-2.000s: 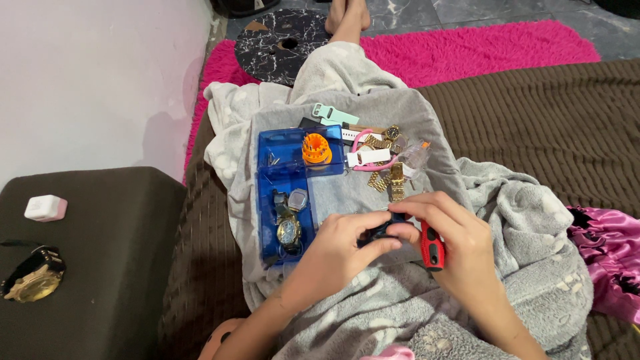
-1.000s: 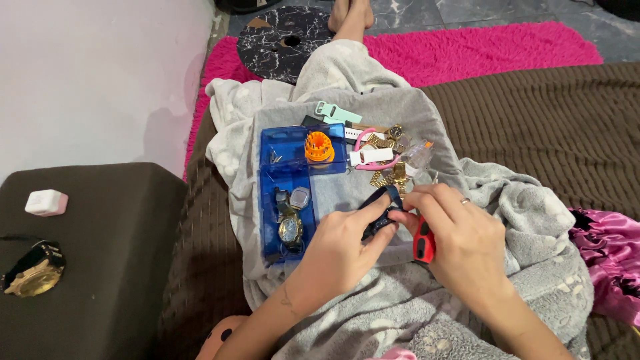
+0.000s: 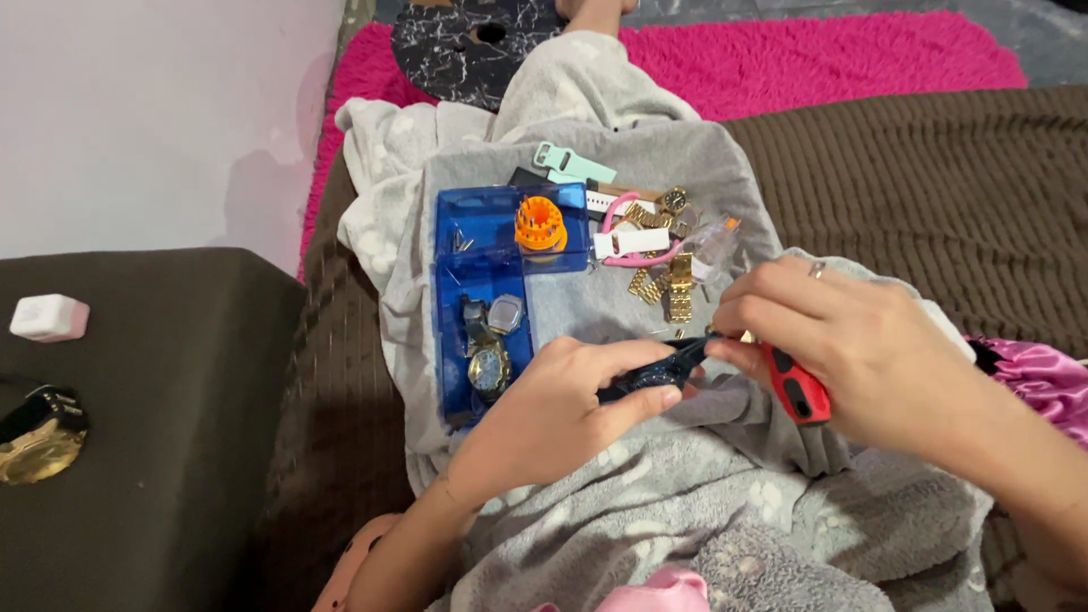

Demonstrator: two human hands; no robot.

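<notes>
My left hand (image 3: 565, 408) grips a dark blue wristwatch (image 3: 659, 374) by its case, above my lap. In my right hand (image 3: 837, 348) lies a tool with a red and black handle (image 3: 797, 387); its tip is hidden, and the fingertips pinch the watch's strap end. To the left stands a blue plastic tray (image 3: 440, 340) holding several watches, one with a gold-tone case (image 3: 489, 368), and an orange ridged holder (image 3: 541, 224). Beyond my hands lie pink-handled pliers (image 3: 639, 259), a white strap (image 3: 633, 244), a mint green strap (image 3: 576, 163) and a gold-tone metal band (image 3: 680, 289).
A grey blanket (image 3: 408, 170) covers my legs under the things. At the left, a dark padded seat (image 3: 178, 340) bears a small white box (image 3: 49, 318) and a gold-and-black watch (image 3: 42, 433). A clear plastic bag (image 3: 716, 245) lies near the bands.
The dark blue watch has turned between my hands, from steeply upright a second ago to a flatter tilt. My right hand has stayed on the red-handled tool. The tray and bands look unmoved.
</notes>
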